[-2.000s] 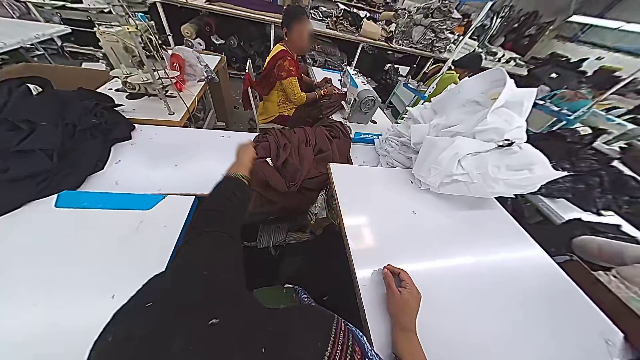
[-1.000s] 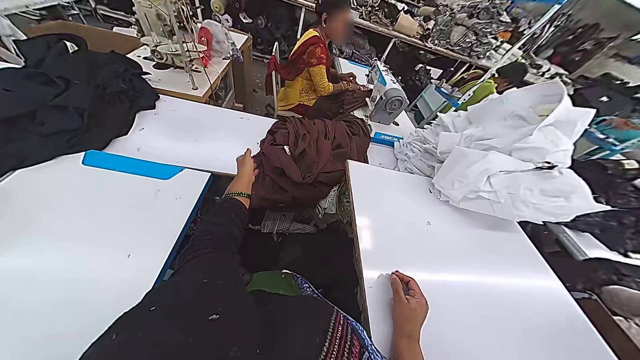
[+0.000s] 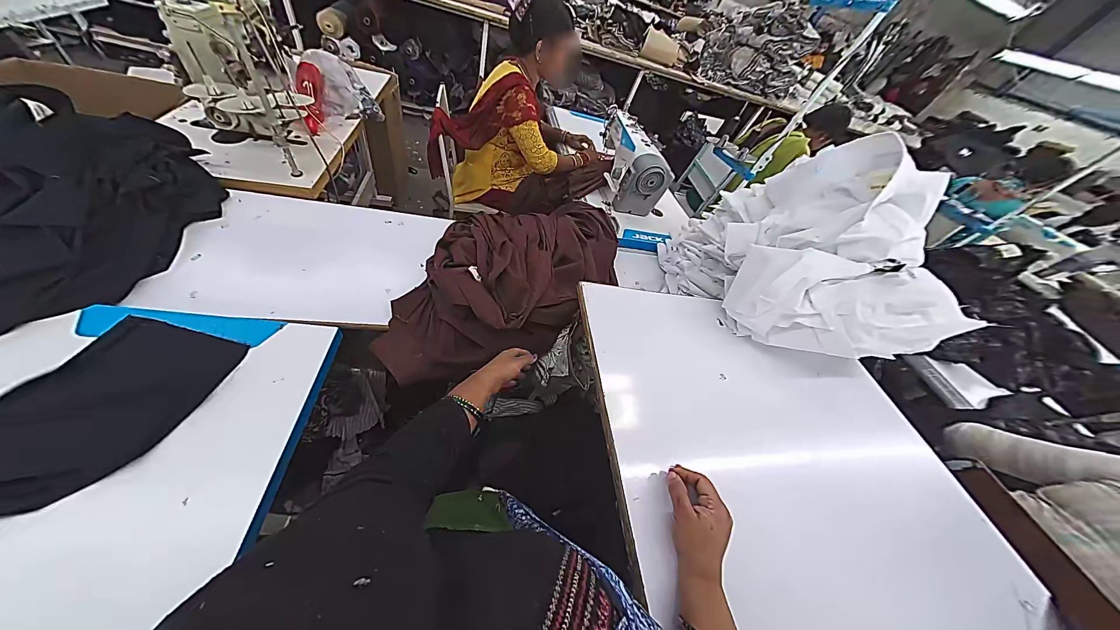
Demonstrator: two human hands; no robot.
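Observation:
My left hand point(image 3: 500, 371) reaches over the gap between two white tables, at the lower edge of a heap of brown cloth point(image 3: 516, 271); whether its curled fingers hold anything cannot be made out. My right hand point(image 3: 700, 516) rests on the white tabletop point(image 3: 744, 420) at the right, thumb and forefinger together, and no held thing is visible. A heap of white cloth pieces point(image 3: 840, 254) lies at that table's far end. At the left, a dark cloth piece point(image 3: 114, 402) lies over the blue-edged white table point(image 3: 201, 472).
A person in yellow and red point(image 3: 512, 131) sits at a sewing machine point(image 3: 639, 166) beyond the brown heap. Black garments point(image 3: 96, 192) are piled at far left, beside an overlock machine point(image 3: 236, 79). Cloth scraps point(image 3: 350, 411) lie in the gap below the tables.
My left hand has moved from the left side of the brown heap to its lower edge. A dark cloth piece has appeared on the left table. My right hand stays on the right table.

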